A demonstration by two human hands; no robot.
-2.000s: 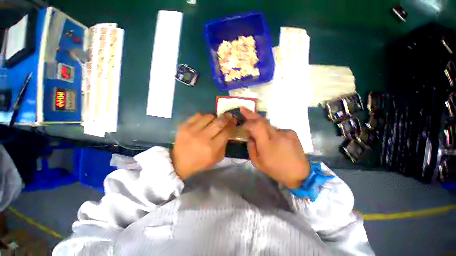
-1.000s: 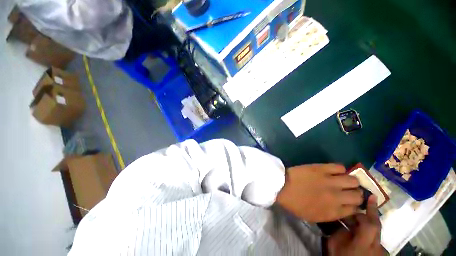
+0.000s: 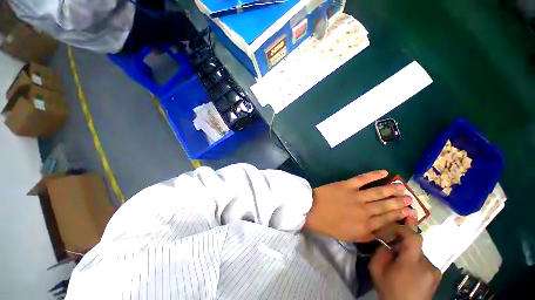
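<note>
My left hand (image 3: pixel 358 210) lies palm down, fingers stretched over the lower left of a cream pad with a red-brown border (image 3: pixel 425 217). My right hand (image 3: pixel 405 266) is bent, its fingertips close to my left fingertips at the pad's lower edge. What either hand holds is hidden. A thin lead with a pale end (image 3: pixel 382 242) shows between the hands. A watch case (image 3: pixel 388 130) lies on the green mat beyond the pad, beside a blank white strip (image 3: pixel 375 104).
A blue bin (image 3: pixel 481 170) of small tan pieces stands right of the pad, with sheets (image 3: pixel 478 255) below it. Dark cases (image 3: pixel 471 288) are at the lower right. A blue box (image 3: pixel 252 26) and sticker sheets (image 3: pixel 311 64) stand at top. Another person's sleeve (image 3: pixel 88 20) is upper left.
First the view swung left and rotated; since then it has shifted slightly. My left fingers are now spread flatter, and the dark piece seen at my fingertips is out of sight.
</note>
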